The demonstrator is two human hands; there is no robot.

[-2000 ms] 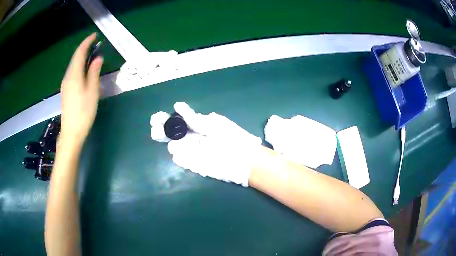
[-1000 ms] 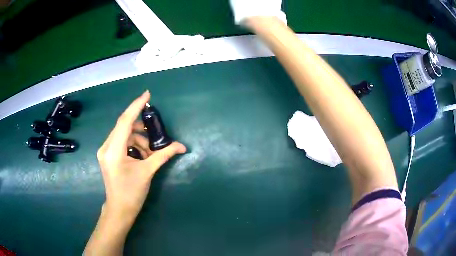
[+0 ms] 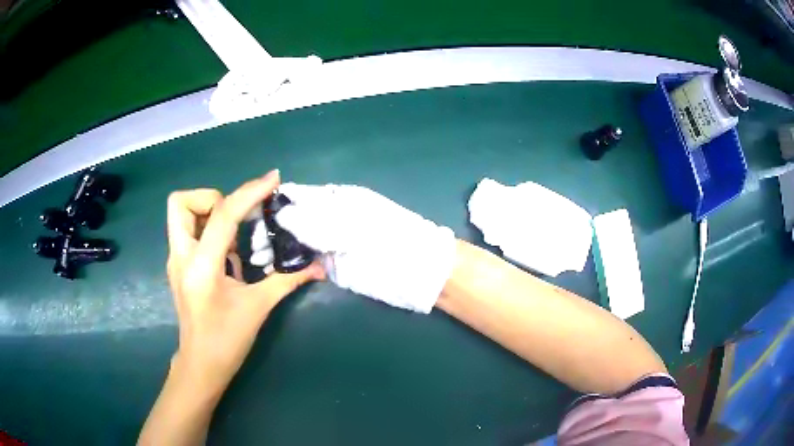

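A glossy black car charger (image 3: 290, 253) is held upright between the thumb and a finger of my bare left hand (image 3: 218, 261), wide end down. A second dark part (image 3: 233, 264) shows partly inside the same palm. My gloved right hand (image 3: 366, 239) is against the charger from the right, its white fingertips around and behind it. The glove hides part of the charger, and whether the right fingers grip it is not clear. Several more black chargers (image 3: 78, 222) lie loosely piled on the green bench at the left.
A crumpled white cloth (image 3: 531, 226) and white block (image 3: 619, 263) lie right of centre. A lone charger (image 3: 601, 141) is near the blue bin (image 3: 721, 179) holding a bottle (image 3: 703, 109). A white cable (image 3: 696, 287) hangs below. The pale rail (image 3: 418, 73) borders the green belt (image 3: 392, 22).
My right hand has come back from over the belt to the charger in my left hand. My left hand has stayed near the same place, still holding the charger.
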